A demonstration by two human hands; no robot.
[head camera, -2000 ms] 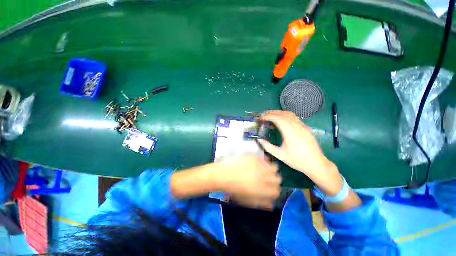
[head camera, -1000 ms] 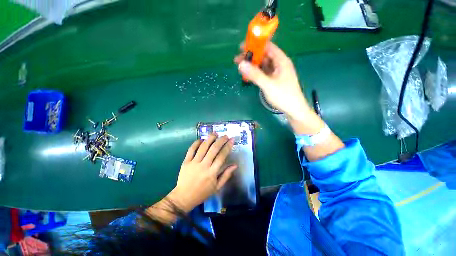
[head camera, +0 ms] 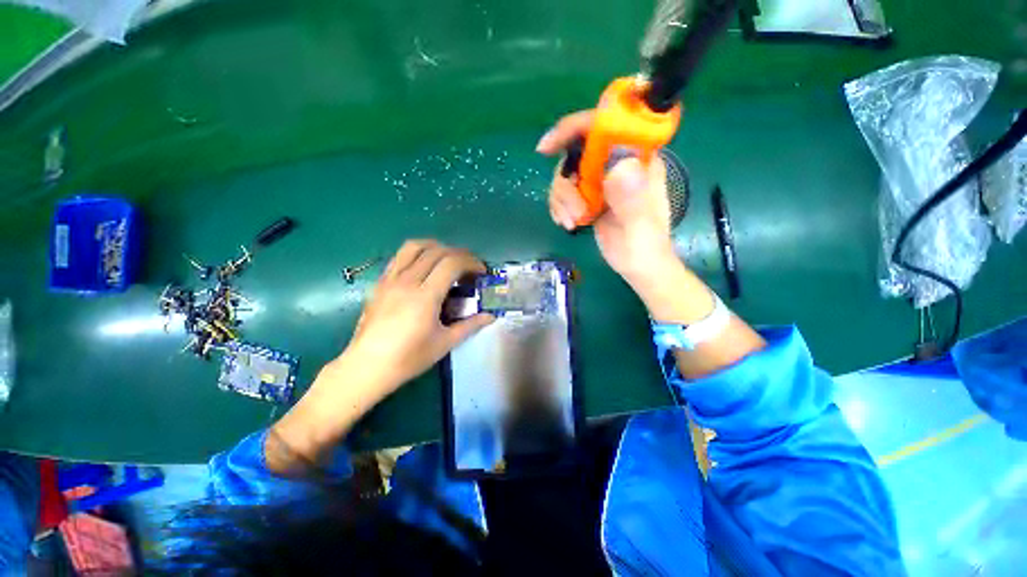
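The tablet housing [head camera: 512, 394], a dark-edged silver rectangle, lies at the bench's near edge in front of me. A blue-and-silver circuit board [head camera: 520, 291] sits in its far end. My left hand [head camera: 422, 295] is at the housing's far left corner, with thumb and fingers at the board's left edge. My right hand [head camera: 614, 203] grips the orange electric screwdriver [head camera: 626, 133] above the mat, right of and beyond the housing. The screwdriver's tip is hidden. Tiny silver screws [head camera: 456, 183] lie scattered beyond the housing.
At left are a blue parts bin [head camera: 95, 246], a pile of camera modules [head camera: 212, 316], a second board [head camera: 258, 373] and a black cap [head camera: 275, 231]. At right are a partly hidden perforated disc [head camera: 676, 189], a black pen-like tool [head camera: 724, 242] and clear plastic bags [head camera: 929, 169] with a black cable.
My right hand has left the housing and taken hold of the orange screwdriver. My left hand has moved from across the housing to its far left corner, uncovering the board.
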